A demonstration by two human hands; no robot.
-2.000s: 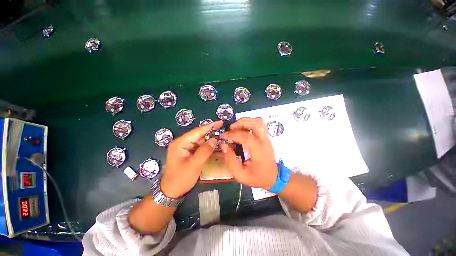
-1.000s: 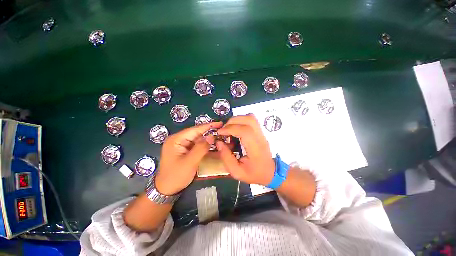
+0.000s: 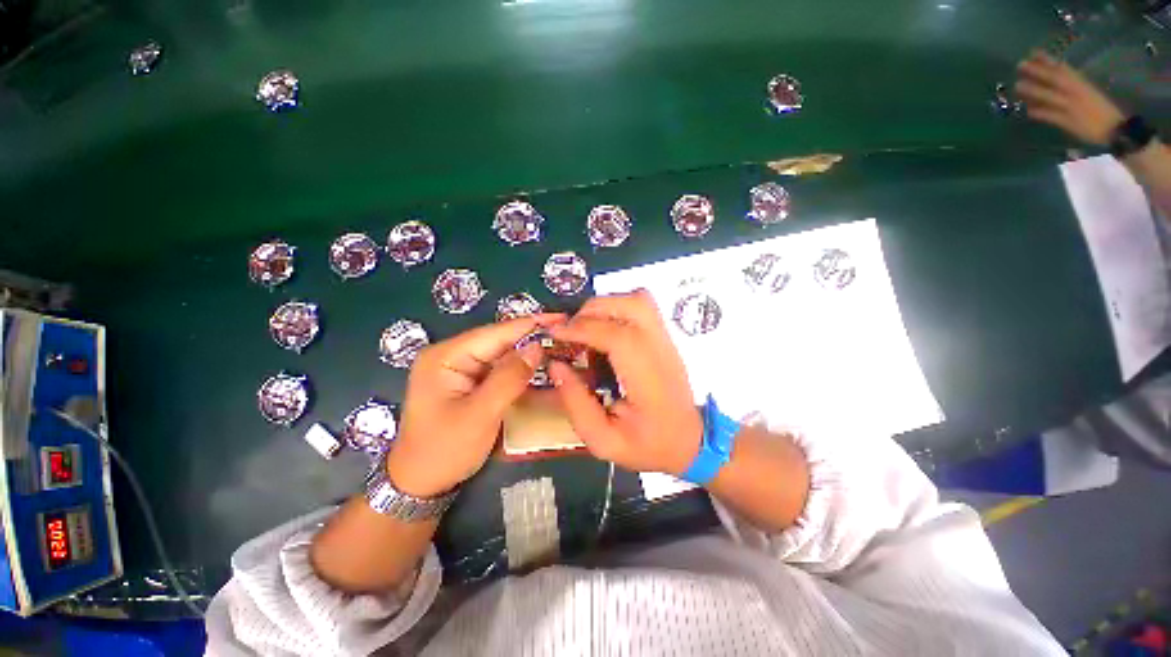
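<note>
My left hand point(image 3: 452, 401) and my right hand point(image 3: 638, 385) meet over the tan work block point(image 3: 539, 429). Between their fingertips they hold a round metal component point(image 3: 541, 361), mostly covered by the fingers. Whether a smaller piece is also held cannot be told. More round silver-purple components point(image 3: 457, 290) lie in loose rows on the dark green bench beyond and left of my hands. A small white block point(image 3: 322, 440) lies beside the nearest left component point(image 3: 371, 426).
A white sheet point(image 3: 822, 359) with round shapes lies at right. The green conveyor point(image 3: 539, 128) carries spaced components point(image 3: 277, 89). A blue-and-white box point(image 3: 80, 424) stands left, a tape strip point(image 3: 530, 520) in front. Another person's hand point(image 3: 1068, 100) reaches over the belt at far right.
The belt components have shifted to the right. Another person's hand has come in at the far right. The bench view has shifted slightly; my hands stay together at the component.
</note>
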